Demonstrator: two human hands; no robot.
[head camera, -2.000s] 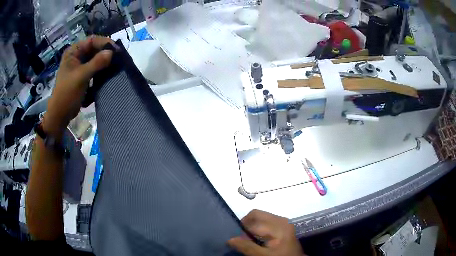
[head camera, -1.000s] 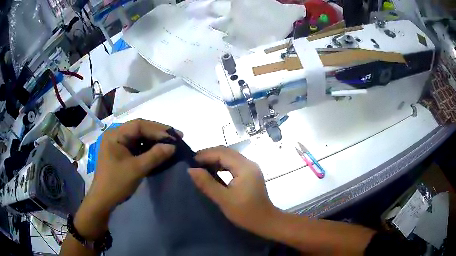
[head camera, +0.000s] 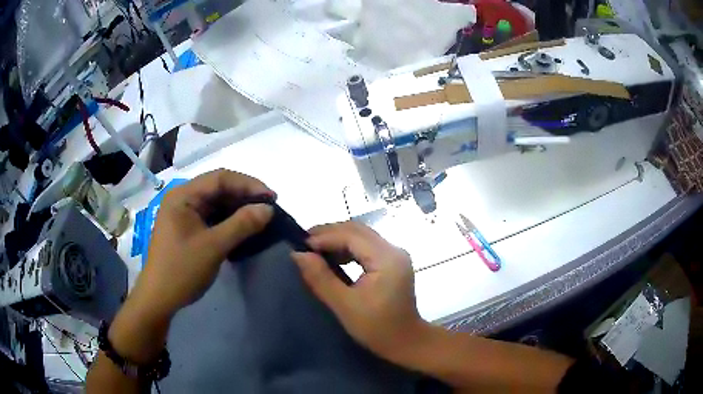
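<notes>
The grey-blue garment panel (head camera: 262, 323) hangs from both hands in front of me, left of the sewing machine. Its dark top edge (head camera: 290, 228) is pinched between the two hands. My left hand (head camera: 208, 238) grips the dark corner between thumb and fingers. My right hand (head camera: 362, 281) pinches the same edge a short way to the right. The fingertips hide part of the fold. The white sewing machine (head camera: 493, 115) stands behind to the right, its presser foot (head camera: 395, 192) free of cloth. Thread snips (head camera: 479, 243) lie on the bed right of the needle.
Large white sheets (head camera: 277, 58) lie behind the machine. Blue packets (head camera: 154, 215) lie left of my left hand. A grey box with a round fan grille (head camera: 75, 269) is at lower left. The table's front edge (head camera: 539, 288) curves to the right, with a plastic-wrapped packet (head camera: 636, 327) below it.
From two seconds ago, the hands have come together from a wide hold along the panel's dark edge. Over the last second they have barely moved; the view has shifted slightly.
</notes>
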